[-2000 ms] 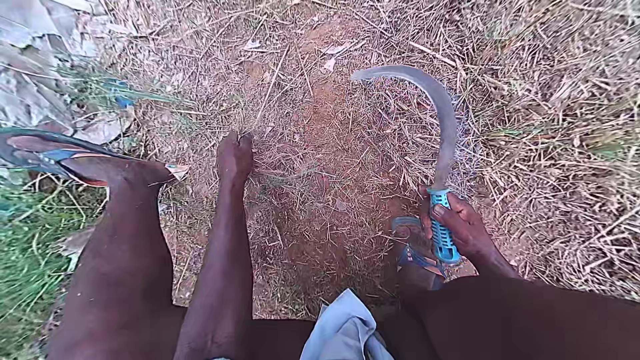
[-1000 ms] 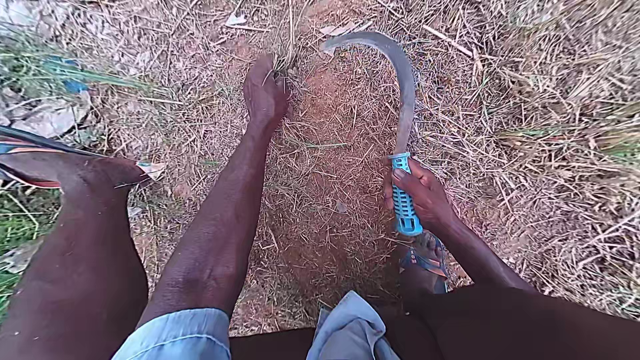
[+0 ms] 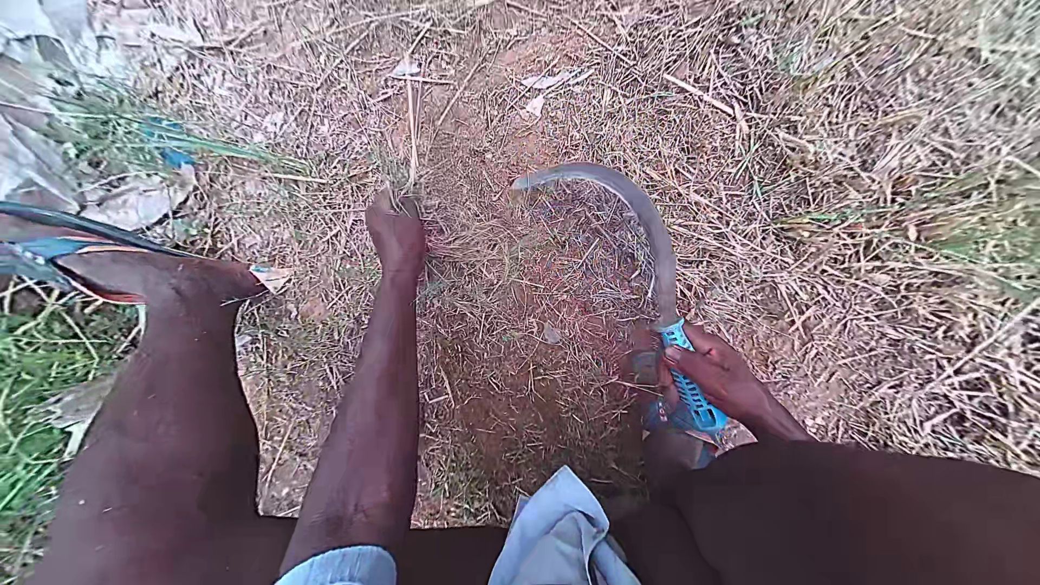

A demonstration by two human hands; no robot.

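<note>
My right hand (image 3: 719, 374) grips the blue plastic handle of a sickle (image 3: 662, 252). Its curved metal blade arches up and to the left over the ground, the tip pointing toward my left hand. My left hand (image 3: 396, 236) is closed around a small bunch of dry grass stalks (image 3: 413, 138), which stick up past the fingers. Between the hands lies a patch of bare reddish soil with loose dry grass (image 3: 520, 341). The sickle handle partly hides my right foot.
My left foot in a sandal (image 3: 89, 252) is at the left, near green grass (image 3: 41, 406) and pale crumpled sheets (image 3: 138, 199). Dry straw (image 3: 853, 325) covers the right side. A light blue cloth (image 3: 556, 528) hangs between my legs.
Since one second ago, my left hand has drawn back toward me. The sickle in my right hand has also come lower in view.
</note>
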